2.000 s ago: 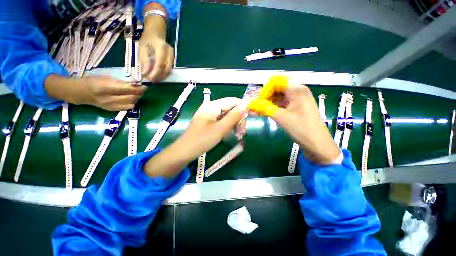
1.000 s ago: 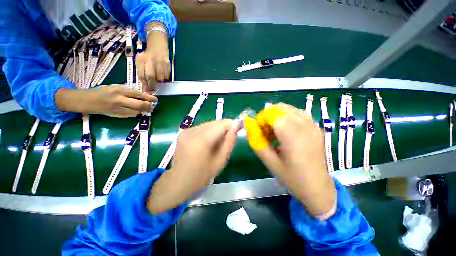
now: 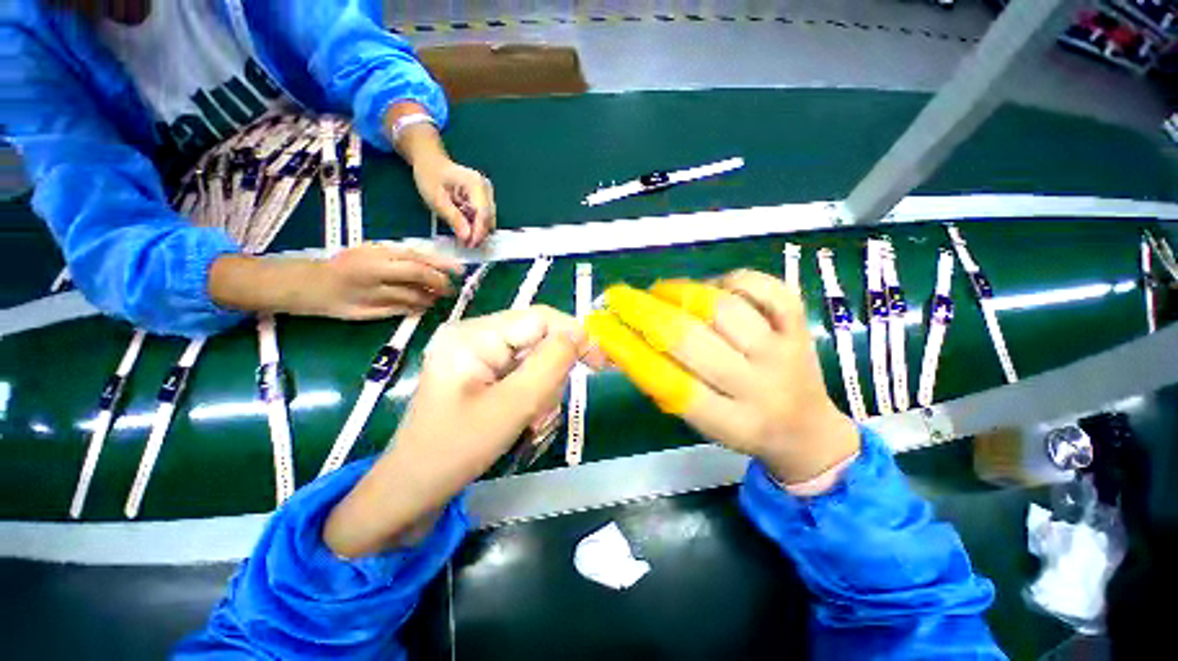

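My left hand (image 3: 485,375) is bare, its fingers closed at the centre over the green belt. My right hand (image 3: 723,355) wears yellow-orange finger cots (image 3: 652,338), and its fingertips meet those of my left hand. A pale strap with a dark part (image 3: 543,437) shows below my left hand, mostly hidden by the fingers. What lies between the fingertips is too small and blurred to tell. Pale-strapped smartwatches lie across the belt on both sides, such as one at the left (image 3: 270,381) and one at the right (image 3: 841,310).
Pale rails (image 3: 672,235) edge the belt. Another person's hands (image 3: 375,279) work at the upper left beside a watch pile (image 3: 265,174). A single watch (image 3: 656,180) lies on the far bench. A white scrap (image 3: 609,555) lies near me, a plastic bag (image 3: 1070,555) at the right. A frame post (image 3: 956,110) slants behind.
My hands have moved left in view, their fingertips staying close together. The strap that hung below them is now mostly hidden. The other person's hands have moved right and apart.
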